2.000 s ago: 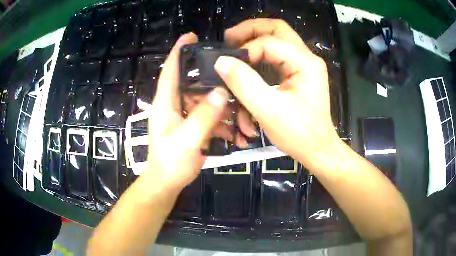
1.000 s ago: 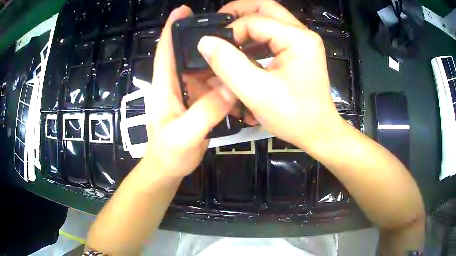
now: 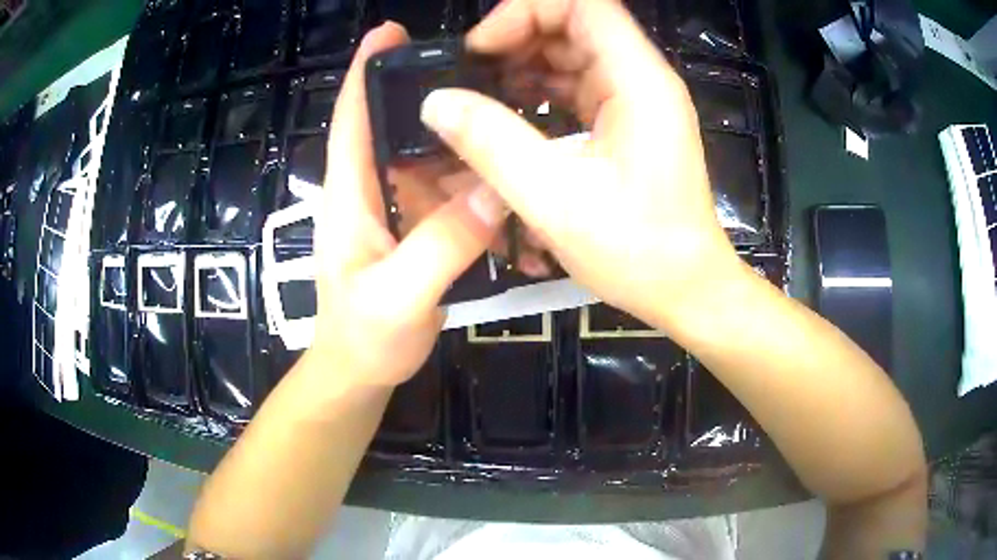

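Note:
A black phone-type housing point(image 3: 399, 82) is held upright over the tray, slot at its top edge. My left hand point(image 3: 377, 252) grips it from the left side and below, with the thumb across its lower part. My right hand point(image 3: 612, 175) is at its right side, its thumb pressing on the matt black near-square pad point(image 3: 403, 120) on the upper part. The fingers of my right hand curl by the housing's upper right corner. A white sticker sheet point(image 3: 291, 270) with cut-out cells lies on the tray, passing behind my hands, which hide its middle.
The glossy black blister tray point(image 3: 224, 366) has rows of pockets, some pieces with pale square outlines. A single dark panel point(image 3: 853, 257) lies right of it. Dark film scraps point(image 3: 869, 71) and a white tab point(image 3: 855, 142) are at upper right. Another sticker sheet point(image 3: 976, 263) is far right.
Since two seconds ago the view has shifted, and the housing sits higher and slightly left in the picture. My right thumb has moved left over the pad. Both hands keep hold.

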